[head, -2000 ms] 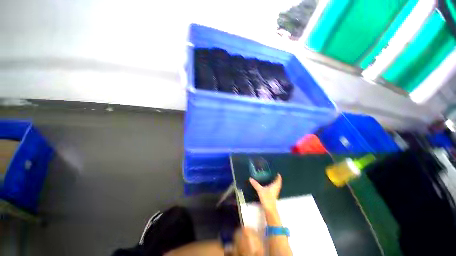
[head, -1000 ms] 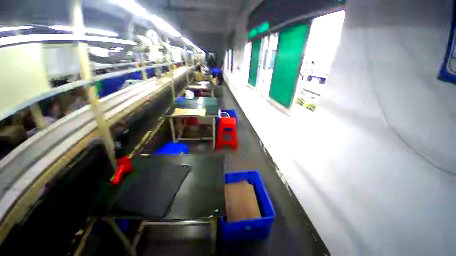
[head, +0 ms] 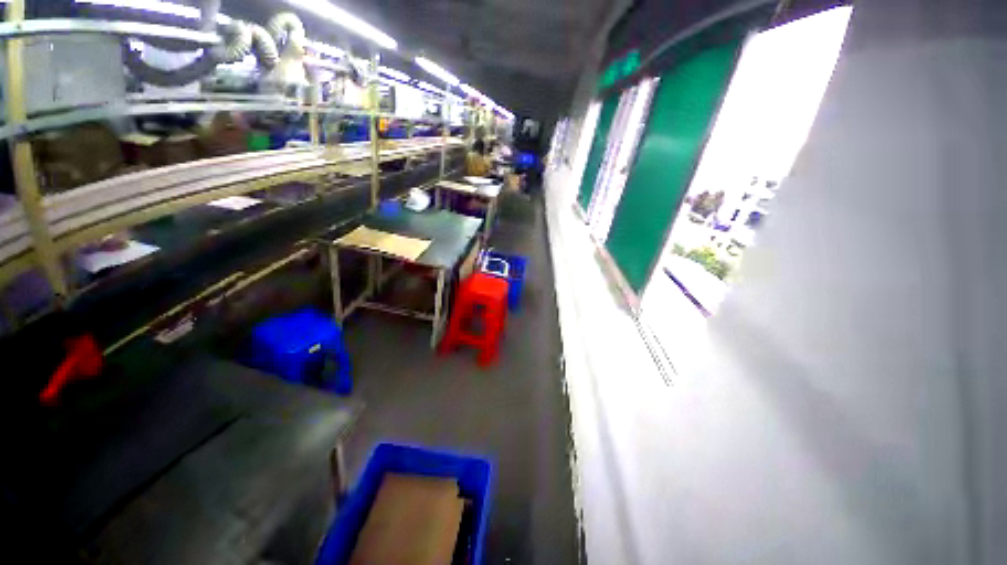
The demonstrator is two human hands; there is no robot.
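Note:
Neither of my hands is in the picture. Nearest in front of me is a dark green bench (head: 265, 441) at the lower left, with a dark sheet on its left part. A red object (head: 75, 369) lies at its far left; its exact type is unclear. A blue crate (head: 481, 497) stands on the floor beside the bench's right end, with brown cardboard (head: 409, 521) inside.
A blue stool (head: 298, 344) stands beyond the bench. A red stool (head: 477, 318) stands by a second green table (head: 442, 234) bearing a tan sheet. The conveyor line (head: 166, 199) runs along the left. A white wall with green-covered windows (head: 674, 166) runs along the right.
One hand was on a dark device two seconds ago and is out of view now. Since one second ago the view has moved forward; the bench and cardboard crate sit lower and further left.

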